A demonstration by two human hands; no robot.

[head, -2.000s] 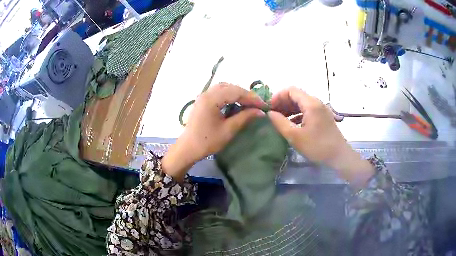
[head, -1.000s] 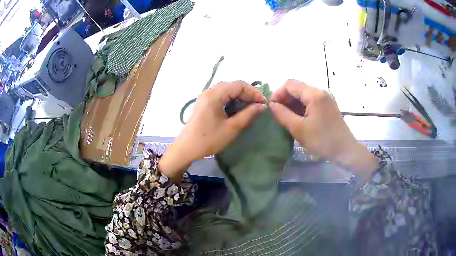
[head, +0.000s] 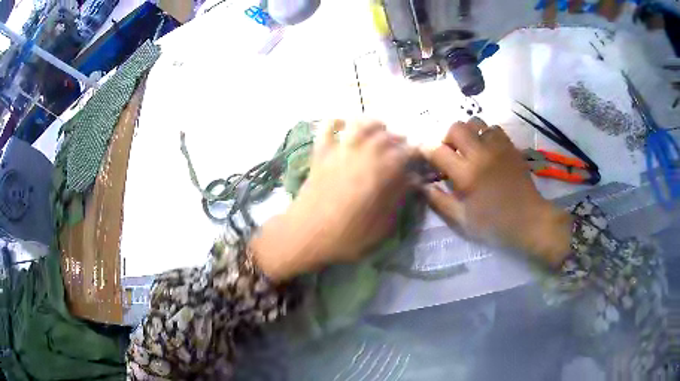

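The green garment (head: 347,286) runs from the table over its front edge towards my lap, where pale stitch rows show. My left hand (head: 350,193) is blurred and lies over the upper part of the garment, its fingers bent around cloth. My right hand (head: 488,182) is beside it, fingertips bent close to the left fingers; what they hold is hidden and blurred. A narrow green strap (head: 224,190) lies looped on the white table left of my left hand.
The machine's presser foot (head: 425,63) stands ahead. Right are tweezers (head: 555,134), orange snips (head: 559,165), tiny metal pieces (head: 604,108) and blue-handled scissors (head: 660,164). Left are taped cardboard (head: 101,223), textured green panels (head: 104,123) and a green garment bundle (head: 45,327).
The view has shifted to the right, showing the metal pieces and scissors. Both hands have moved towards the machine with the garment, and more looped strap shows beside my left hand.
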